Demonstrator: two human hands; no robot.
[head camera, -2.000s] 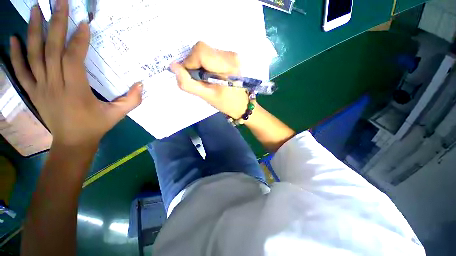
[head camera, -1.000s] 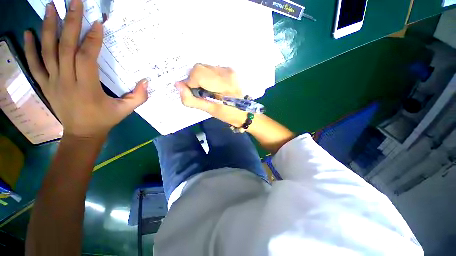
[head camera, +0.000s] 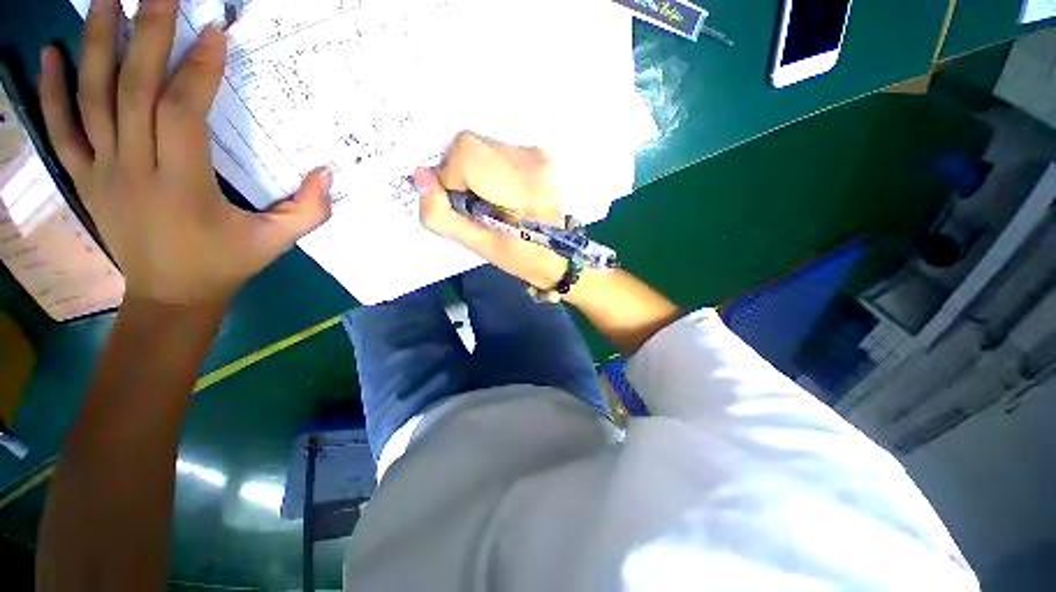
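White printed sheets with tables and handwriting (head camera: 382, 69) lie on the dark-green bench, reaching its front edge. My right hand (head camera: 504, 191) is closed on a pen (head camera: 533, 230) with a dark grip and clear barrel; its tip end is at the written lines, partly hidden by my fingers. My left hand (head camera: 185, 174) lies flat with fingers spread, its thumb on the left edge of the sheets. It holds nothing. Part of the sheets is hidden under my left fingers.
A smartphone with a lit pinkish screen (head camera: 52, 243) lies left of my left hand. A white phone with a black screen (head camera: 809, 41) lies at the back right. A dark flat item with lettering (head camera: 666, 14) lies beyond the sheets. A blue-grey stool (head camera: 330, 474) stands below the bench.
Compared with two seconds ago, my right hand with the pen has moved slightly down the sheet. The camera view has shifted a little. My left hand stays spread on the sheets' left side.
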